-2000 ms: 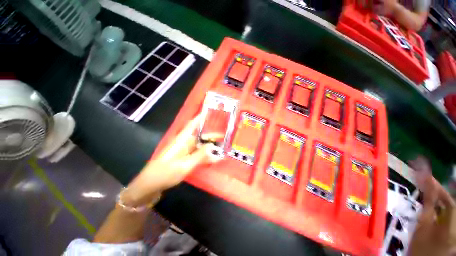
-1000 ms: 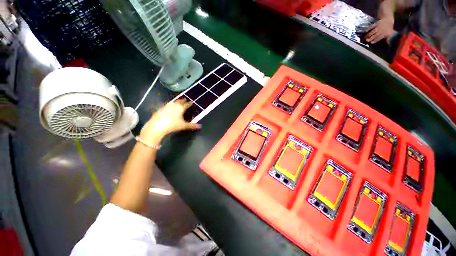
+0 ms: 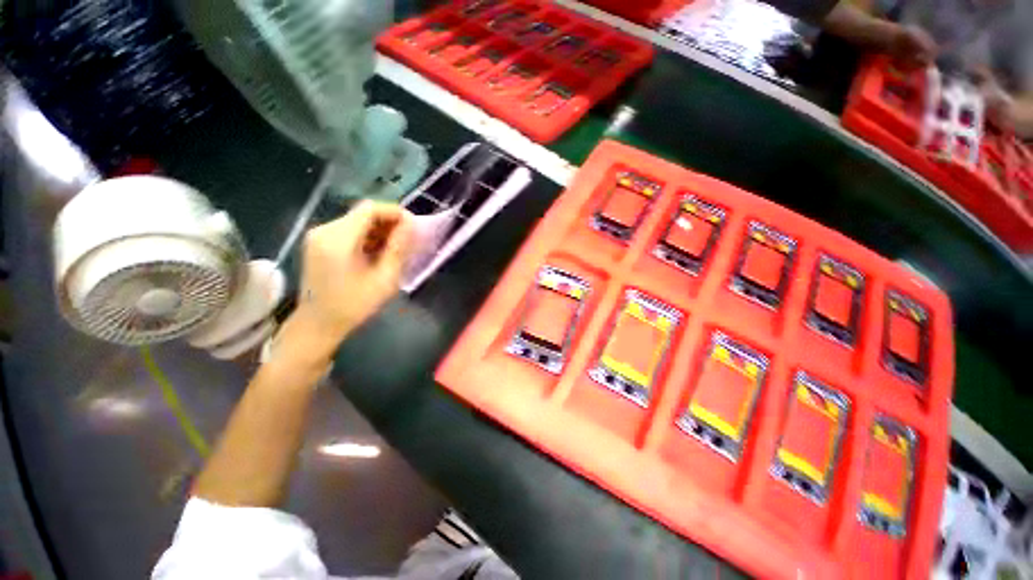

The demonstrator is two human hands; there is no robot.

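My left hand (image 3: 353, 263) is closed on the near end of the top sticker sheet (image 3: 436, 221) and lifts it, so the sheet curls up from the stack. Black rectangles with white borders show on the stack (image 3: 478, 181). The red tray (image 3: 680, 297) lies to the right with ten phone middle frames in two rows. The near-row frame at the left (image 3: 552, 320) looks darker; the other near-row frames, such as this one (image 3: 637, 346), show yellow patches. My right hand is out of the picture.
A white fan (image 3: 147, 266) and a pale green fan (image 3: 329, 85) stand at left. A second red tray (image 3: 515, 57) sits on the green conveyor beyond. White scrap liner (image 3: 976, 527) lies at lower right. Another person's hands (image 3: 906, 43) are over a red tray (image 3: 878, 102) at upper right.
My left hand has left the near-left frame in the tray, reached the sticker stack, and now pulls up a sheet. My right hand has left the picture. Another red tray has appeared at the top.
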